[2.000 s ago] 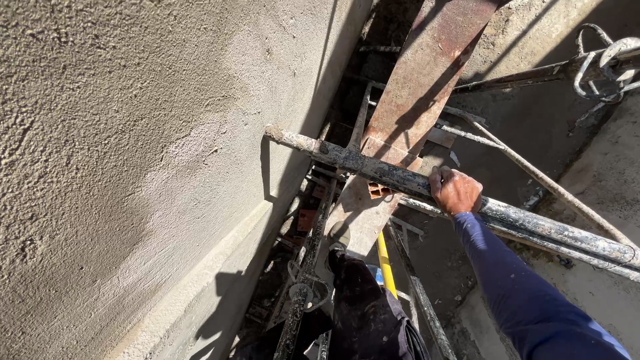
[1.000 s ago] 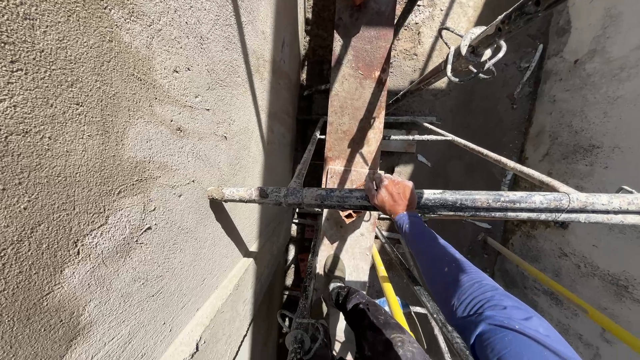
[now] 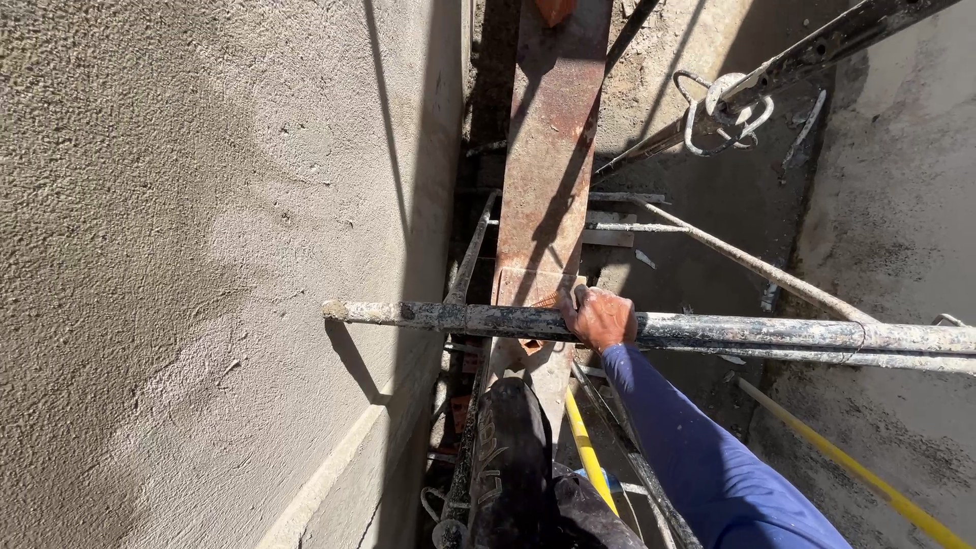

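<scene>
My right hand (image 3: 598,316), its blue sleeve coming up from the bottom right, is closed around a paint-spattered metal scaffold tube (image 3: 724,331). The tube runs across the view, and its left end is near the rough rendered wall (image 3: 191,229). Beneath the tube a long reddish-brown plank (image 3: 550,152) leads away from me. Part of a hollow clay brick (image 3: 531,346) shows below the tube, beside my hand. One of my legs, in dark trousers (image 3: 507,450), is over the near part of the plank. My left hand is out of the frame.
A diagonal steel prop (image 3: 823,49) with a looped metal handle (image 3: 724,114) stands at upper right. Thinner scaffold braces (image 3: 762,267) cross below. Yellow poles (image 3: 854,469) slant at lower right and by my legs. Another wall (image 3: 900,229) closes the right side. An orange brick piece (image 3: 555,9) lies on the far plank.
The view has turned, so the tube now lies nearly level. My right hand stays on the tube throughout. My dark-trousered leg has come further forward along the plank since a second ago.
</scene>
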